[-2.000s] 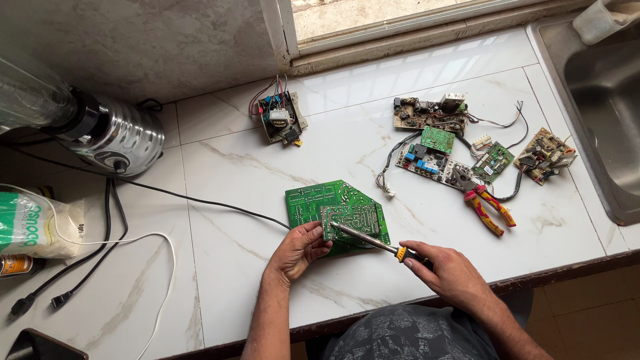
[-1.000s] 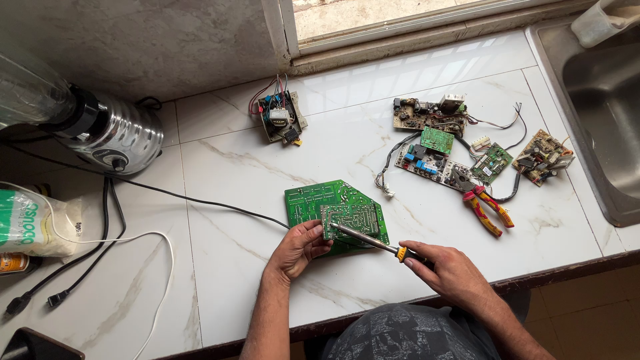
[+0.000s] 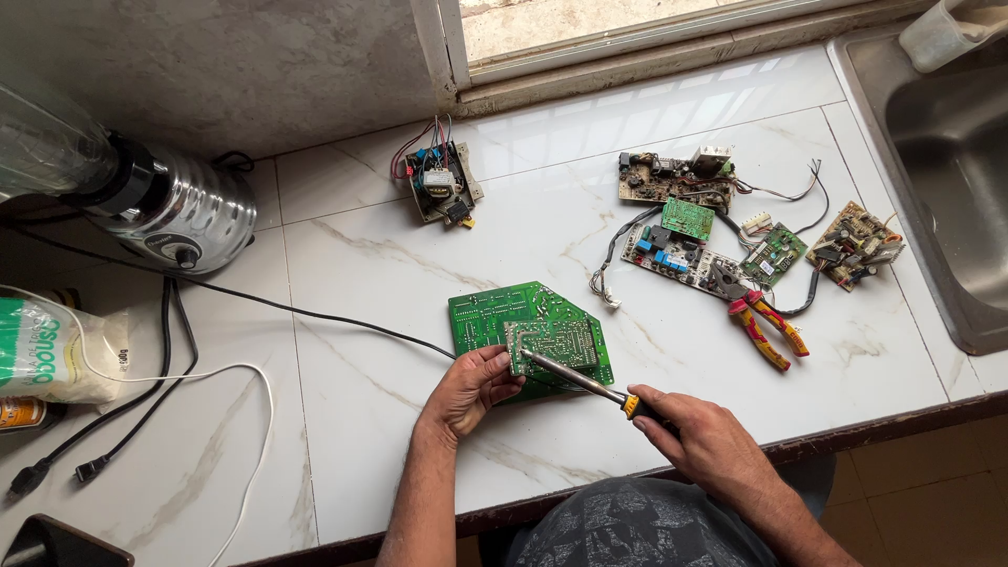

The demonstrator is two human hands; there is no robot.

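Between its thumb and fingers, my left hand (image 3: pixel 472 387) pinches the left edge of a small green circuit board (image 3: pixel 559 343), solder side up. That board lies over a larger green circuit board (image 3: pixel 480 309) with one cut corner. My right hand (image 3: pixel 693 433) grips the black and yellow handle of a soldering iron (image 3: pixel 579 376). The iron's tip points up and left and meets the small board near its left side; whether it touches a solder joint is too small to tell. A black cord runs in from the left and passes behind the boards.
Combination pliers (image 3: pixel 764 323) with red and yellow handles lie at right beside several loose circuit boards (image 3: pixel 669 179) with wires. A transformer module (image 3: pixel 438 183) sits near the wall. At left are a blender (image 3: pixel 185 209), cords and a plastic bag (image 3: pixel 55 354); a metal sink (image 3: pixel 945 157) borders the right.
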